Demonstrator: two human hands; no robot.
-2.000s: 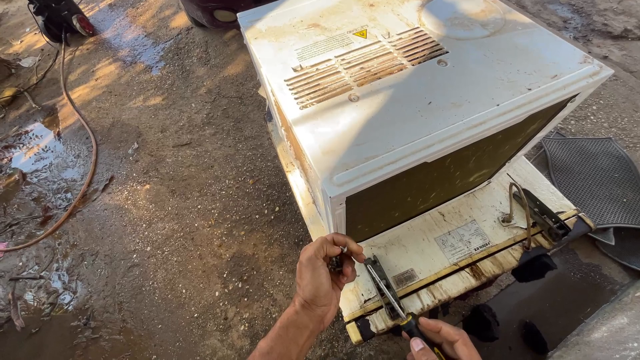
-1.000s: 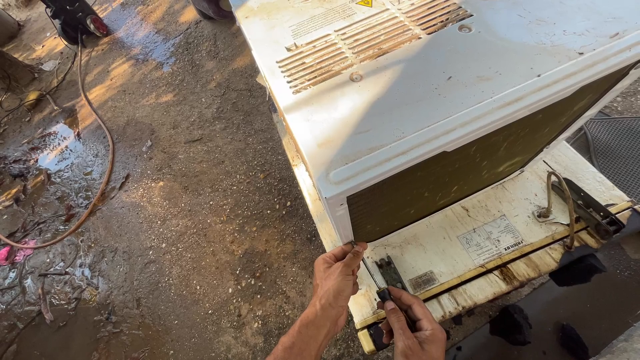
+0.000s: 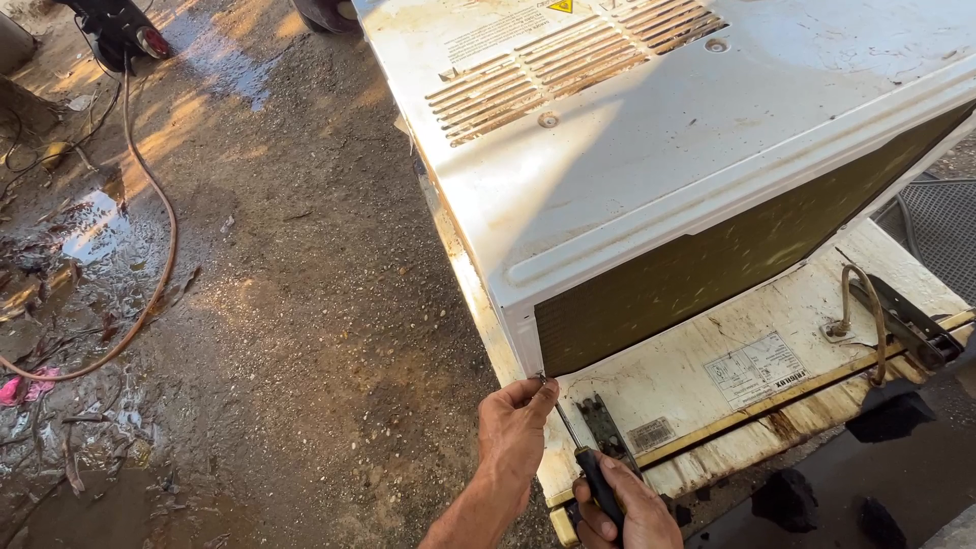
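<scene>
A white metal appliance housing (image 3: 610, 175), vented on top and with a dark mesh panel (image 3: 732, 252) in its near side, stands on a rust-stained white base panel (image 3: 686, 358). My left hand (image 3: 515, 427) pinches a small fastener, probably a screw, at the housing's lower near corner; the fingers mostly hide it. In my right hand (image 3: 625, 496) is a screwdriver with a black and yellow handle (image 3: 598, 480). Its shaft points up toward the left fingertips, where the tip is hidden. Beside the shaft lies a dark metal hinge bracket (image 3: 608, 431).
A brown hose (image 3: 169, 229) curves over wet, gravelly ground at left, leading from a black machine (image 3: 118, 34). A bent tube (image 3: 877, 305) and a second dark bracket (image 3: 907, 320) rise from the base at right. Beyond lies a grey perforated mat (image 3: 942, 221). Dark chunks (image 3: 785, 499) lie near the base's front edge.
My left hand has moved from over the base panel to the housing's lower corner. The screwdriver, earlier beside the bracket, now points toward that corner. The view has moved closer to the housing.
</scene>
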